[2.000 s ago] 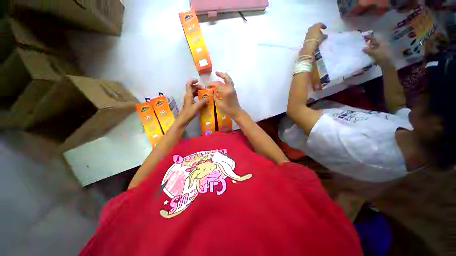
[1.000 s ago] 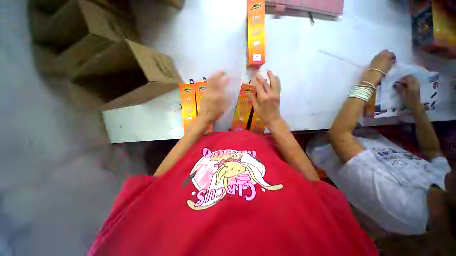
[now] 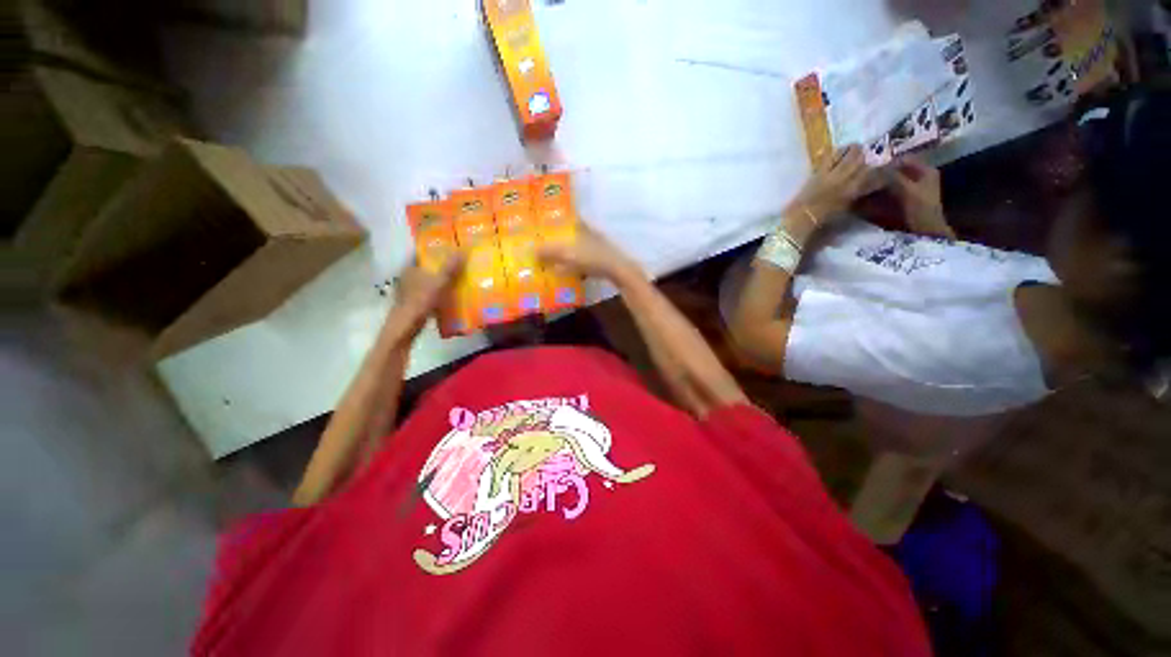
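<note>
Several product boxes (image 3: 497, 250) stand side by side in a tight row at the table's front edge, their orange narrow sides facing up. My left hand (image 3: 430, 285) presses the row's left end and my right hand (image 3: 584, 253) presses its right end, so the row is held between them. Another orange product box (image 3: 520, 64) lies apart on the white table, beyond the row, cut by the top edge of the view.
Empty brown cartons (image 3: 257, 257) stand open at the left. A person (image 3: 925, 340) in a white shirt sits at the right, hands on white printed sheets (image 3: 899, 96) beside an orange-edged box. The white table (image 3: 681, 141) ends in front of me.
The two separate pairs of product boxes now form one row. My hands have moved to its two ends. The view has shifted. The other person's hands have moved nearer the table's edge.
</note>
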